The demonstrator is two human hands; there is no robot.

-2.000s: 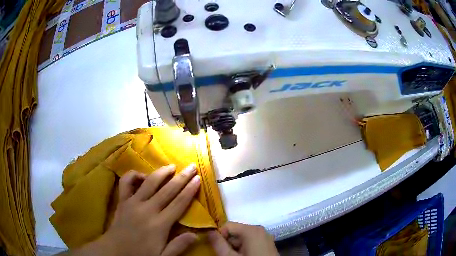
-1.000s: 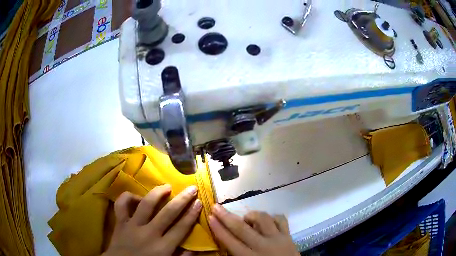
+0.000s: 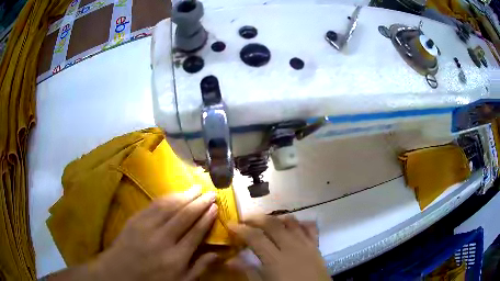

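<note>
A mustard-yellow garment panel [image 3: 87,186] lies bunched on the white table, its right part under the head of the white sewing machine [image 3: 323,82]. A stitched seam edge [image 3: 225,206] runs from below the shiny lever guard [image 3: 217,145] toward me. My left hand [image 3: 159,236] lies on the panel with its fingers extended beside the seam. My right hand [image 3: 282,247] is blurred, its fingertips at the seam's near right edge; whether it pinches the cloth cannot be told. The presser foot and needle are hidden behind the guard.
A pleated mustard bundle [image 3: 16,126] hangs at the left edge. A small mustard cloth piece [image 3: 436,173] rests at the machine's right end. A blue basket [image 3: 452,255] with mustard cloth stands at lower right. A brown board with printed tape [image 3: 90,35] is behind.
The panel's folds at the left have shifted and opened, and its near edge by the seam has shortened toward the machine. My right hand has moved along the seam edge. The view has shifted.
</note>
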